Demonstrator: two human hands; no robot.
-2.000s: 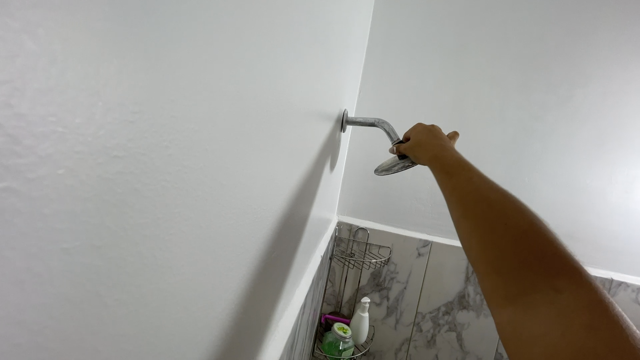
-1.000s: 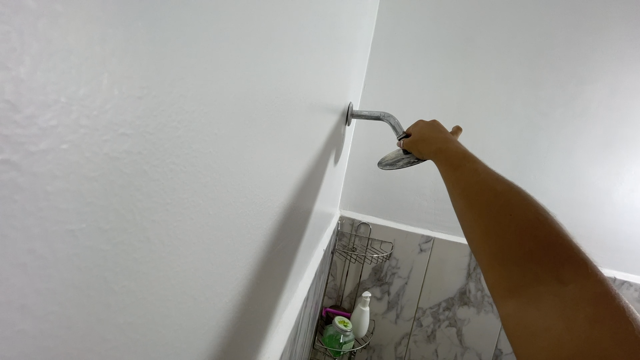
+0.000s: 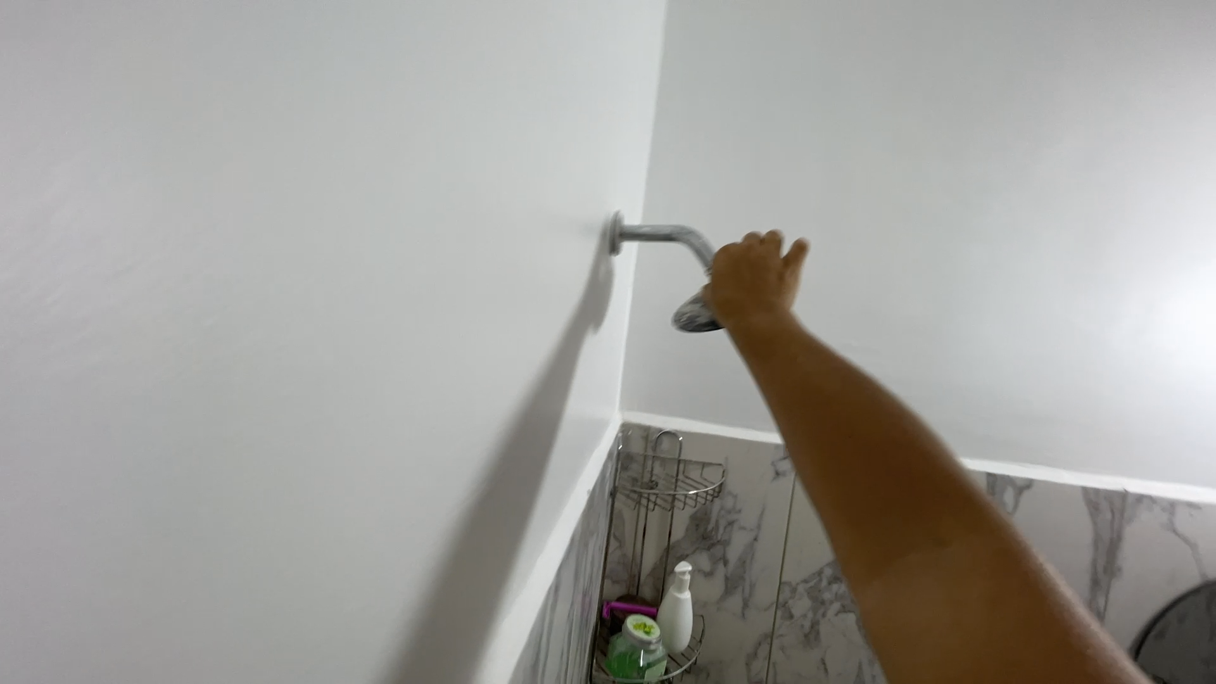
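Observation:
A metal shower arm (image 3: 665, 233) comes out of a round wall flange (image 3: 617, 233) and bends down to a shower head (image 3: 698, 313). My right hand (image 3: 757, 275) is wrapped around the joint where the arm meets the head, its back toward me and one finger sticking out to the right. The hand hides the joint and part of the shower head, whose left side shows below it. My left hand is out of view.
A wire corner caddy (image 3: 670, 492) hangs on marble-look tiles below the shower. Its lower shelf holds a white pump bottle (image 3: 676, 613), a green jar with a pale lid (image 3: 638, 654) and a purple item (image 3: 629, 608). A dark round object (image 3: 1181, 638) shows at lower right.
My right hand has turned on the joint and now covers more of the shower head, with its fingers pointing more upward. The view has shifted slightly.

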